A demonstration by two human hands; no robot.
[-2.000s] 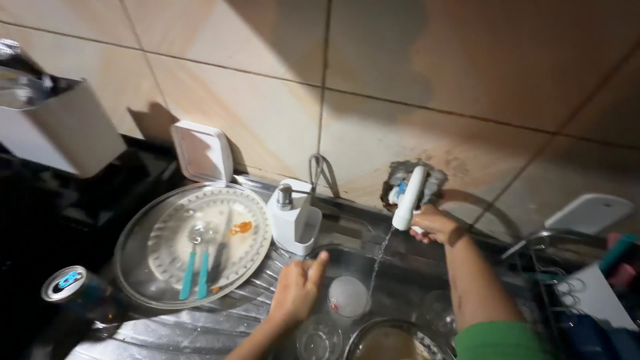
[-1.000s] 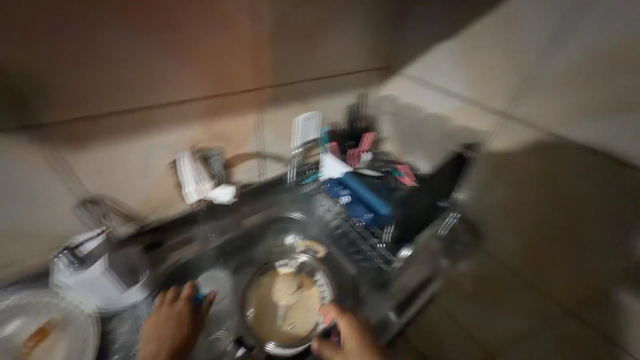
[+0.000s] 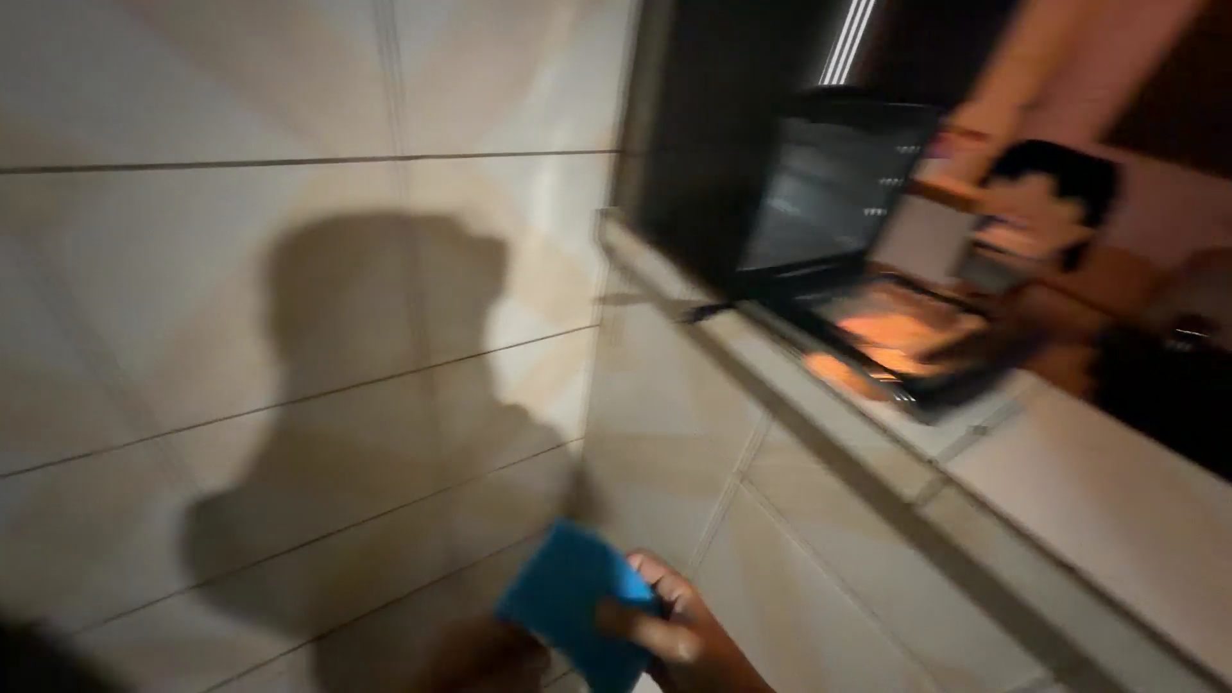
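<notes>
A flat blue item point(image 3: 568, 602), perhaps a cloth or sponge, is at the bottom centre of the head view. My right hand point(image 3: 679, 630) grips its right side, with the thumb across its face. At its lower left edge is my left hand point(image 3: 491, 654), dark and blurred; whether its fingers are closed on the item does not show. Motion blur hides the finer detail of both hands.
A tiled wall point(image 3: 481, 289) bearing a person's shadow stands ahead and left. On the right, a ledge point(image 3: 1049, 452) holds a dark open case or appliance point(image 3: 837, 192) with a tray-like base. Blurred objects lie beyond it.
The view has swung far right, from the sink to a wall corner and ledge. My right hand, at the tap two seconds ago and by a pan one second ago, now holds the blue item.
</notes>
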